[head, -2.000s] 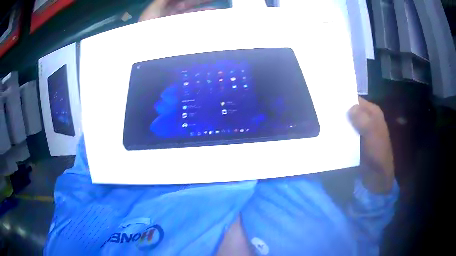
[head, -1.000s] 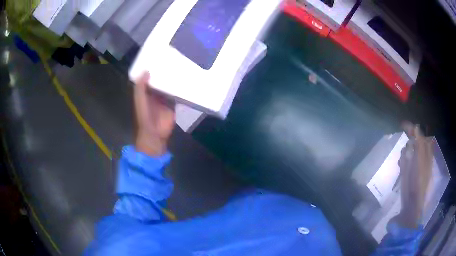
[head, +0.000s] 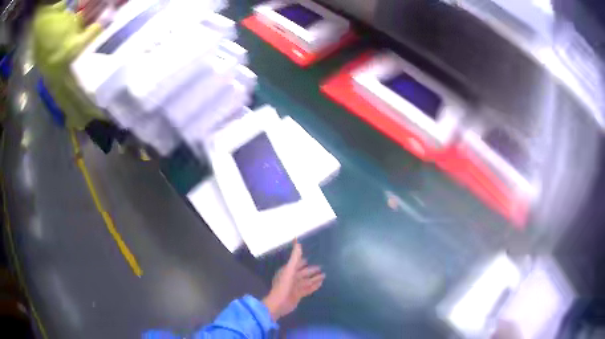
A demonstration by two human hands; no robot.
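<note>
A white box (head: 235, 222) with a printed dark blue tablet picture lies on a small staggered stack of white boxes on the left side of the dark green bench. My left hand (head: 296, 281) is just below its near edge, empty, fingers spread. At the lower right, blurred white boxes (head: 538, 299) stand or lie near the bench edge. A small blurred skin-toned patch, perhaps my right hand (head: 508, 330), shows at the bottom edge against them; its grip cannot be told.
Red trays or boxes (head: 337, 84) with white tablet boxes on top line the far side of the bench (head: 361, 228). A large pile of white boxes (head: 169, 79) stands at the upper left. A person in yellow (head: 61, 56) is beyond it. A yellow floor line (head: 99, 205) runs at left.
The tablet box that my left hand held now lies on the small stack, and my left hand has let go and moved back. The view has turned, showing more of the bench.
</note>
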